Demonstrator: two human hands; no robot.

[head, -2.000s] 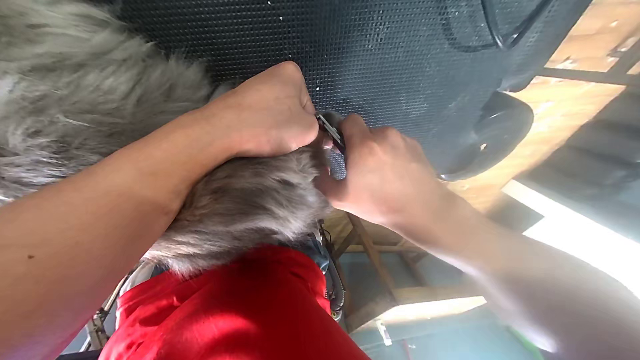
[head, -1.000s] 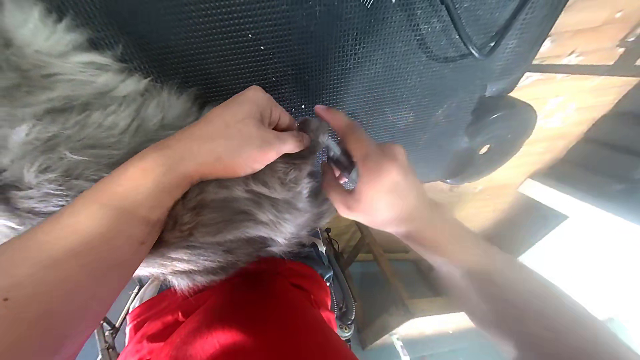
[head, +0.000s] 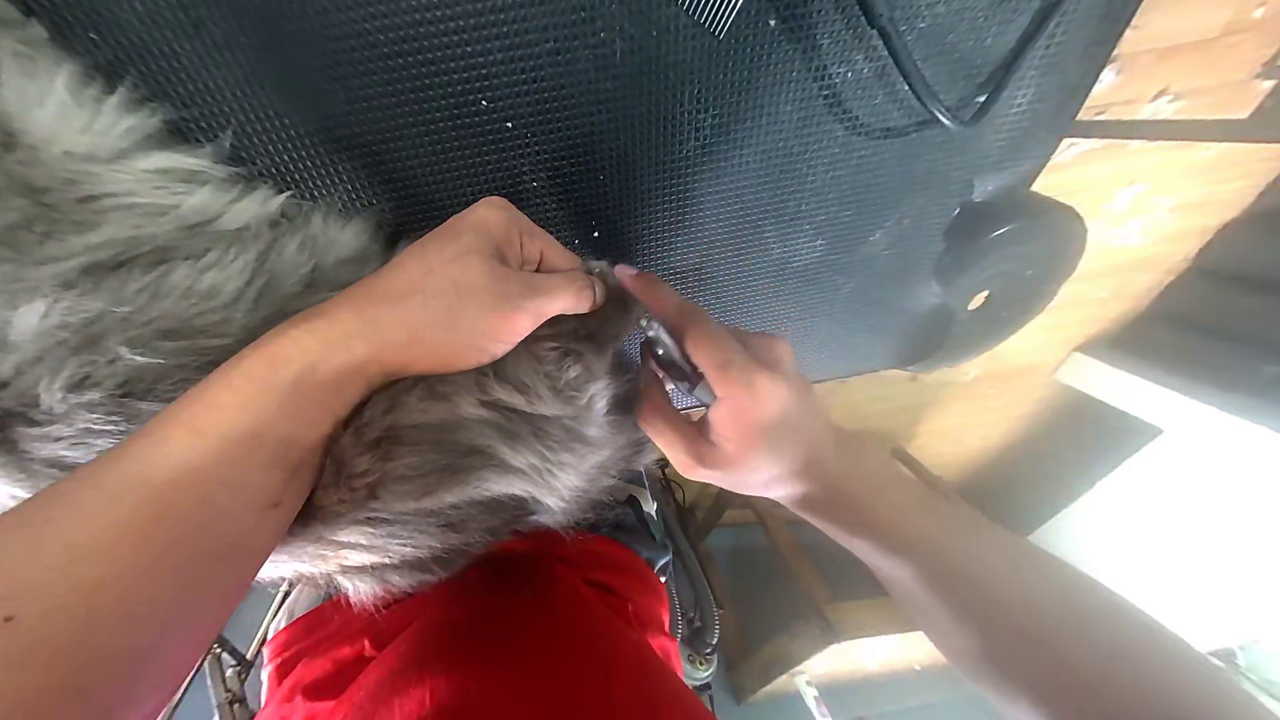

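A long-haired grey-brown animal [head: 480, 430] lies across the left and middle of the head view; its face is not seen. My left hand [head: 490, 285] is closed on the furry end of what looks like its leg, thumb and forefinger pinching near the tip. Just right of that tip, my right hand [head: 735, 390] holds a small metal clipper-like tool [head: 675, 365] between thumb and fingers, its jaws close to the fur. Whether the jaws touch the animal cannot be told.
A black textured mat [head: 700, 170] lies beneath, with a black cable [head: 930, 100] and a metal comb's teeth [head: 712, 12] at its top. A round black part [head: 1010, 270] is at the right edge. Below are red cloth [head: 490, 640], coiled cords [head: 690, 580] and a wooden frame.
My left hand has gone from a fist over the limb to a pinch near its tip. The comb's teeth have come into view at the top.
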